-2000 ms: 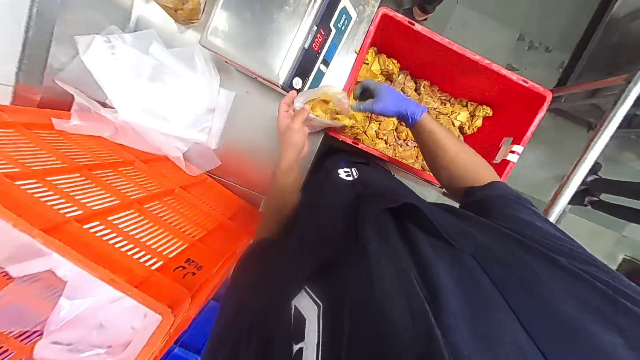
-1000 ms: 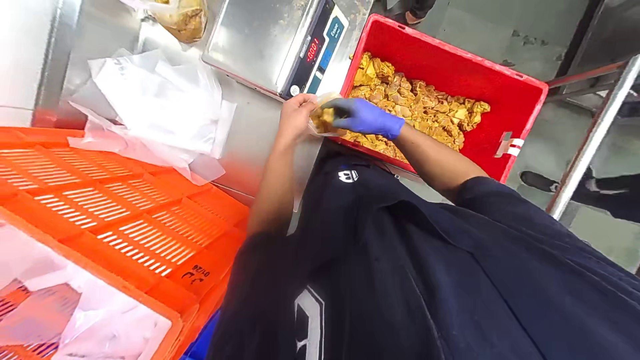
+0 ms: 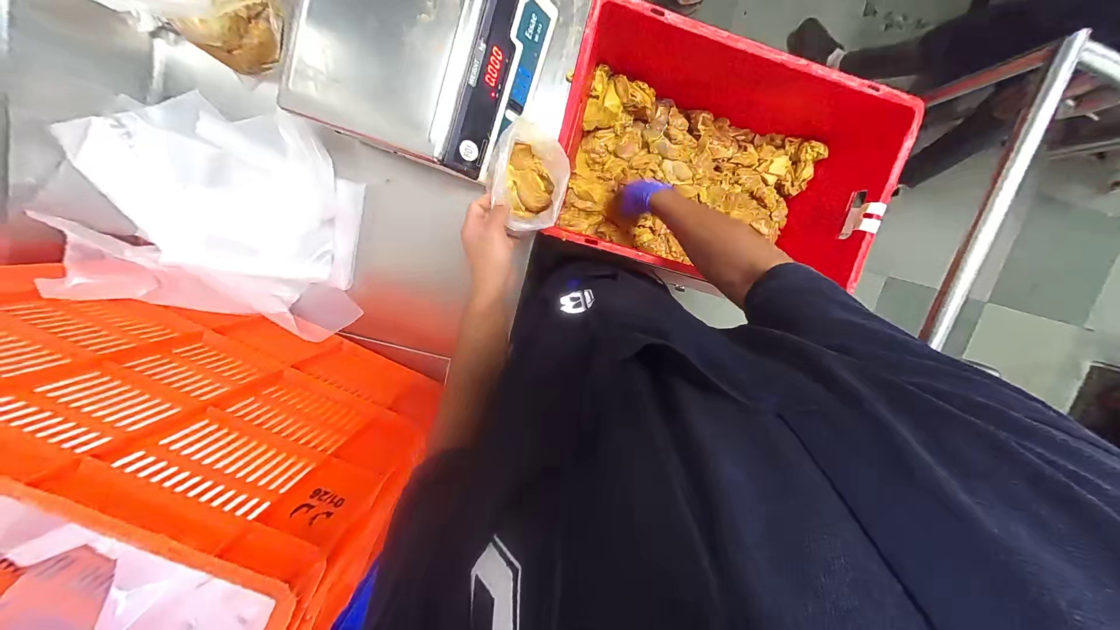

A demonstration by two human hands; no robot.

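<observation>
My left hand grips the edge of a clear plastic bag whose mouth faces up, with yellow marinated meat pieces inside. Just right of it stands a red plastic crate holding a heap of the same yellow-coated meat. My right hand, in a blue-purple glove, reaches into this heap near the crate's near side; its fingers are blurred and partly buried, so whether they hold a piece is hidden. Behind the bag, a digital scale has a bare steel pan and a lit red zero reading.
Empty plastic bags lie piled on the steel table. A filled bag of meat sits at the upper left. Orange slotted crates occupy the lower left. A metal rail and another person's legs are at the right.
My right hand has moved from the bag's mouth rightward and down into the meat in the red crate. My left hand still holds the bag, now tilted so its contents show.
</observation>
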